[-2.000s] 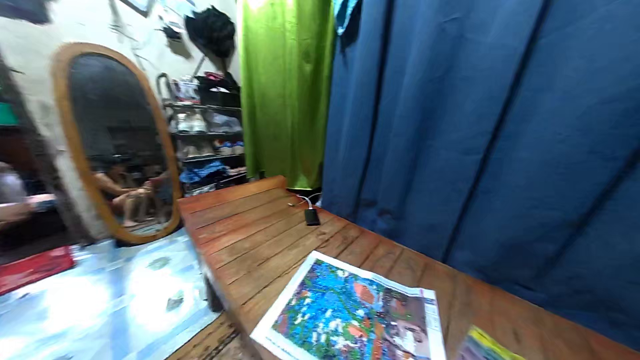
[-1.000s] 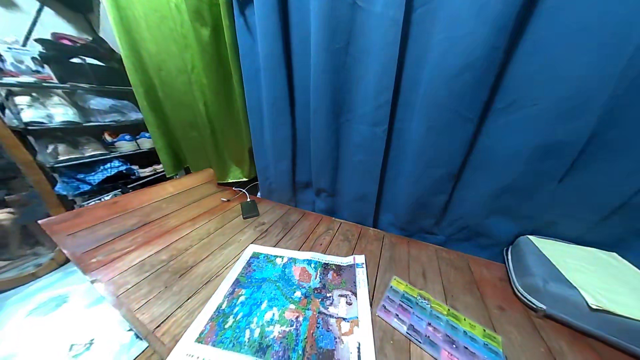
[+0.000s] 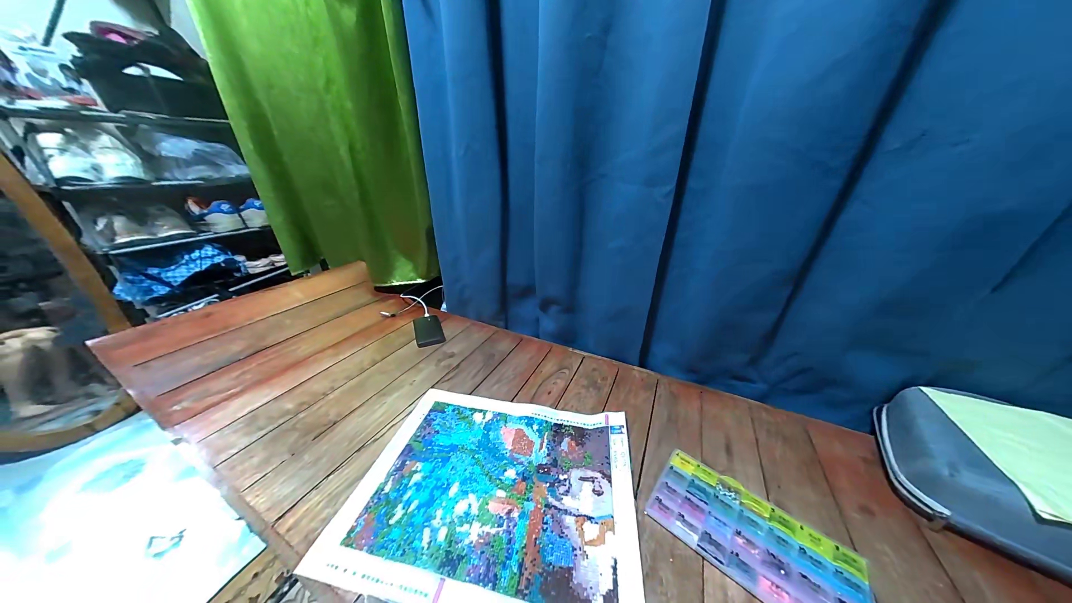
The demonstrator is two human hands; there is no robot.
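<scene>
Neither my left hand nor my right hand shows in the head view. A diamond painting canvas (image 3: 494,502) with a white border lies flat on the wooden plank platform (image 3: 335,402), its lower edge cut off by the frame. To its right lies a clear compartment box (image 3: 754,536) with a yellow printed strip along its far side. Farther back, near the curtains, rests a small black device (image 3: 429,331) with a white cable.
A blue curtain (image 3: 603,184) and a green curtain (image 3: 335,142) hang behind the platform. At right is a grey case (image 3: 963,469) with a pale green cloth (image 3: 1013,444). A shoe rack (image 3: 159,184) and an oval mirror's wooden frame (image 3: 63,251) stand at left.
The view has swung to the right, bringing in the grey case and most of the compartment box. No object has plainly moved.
</scene>
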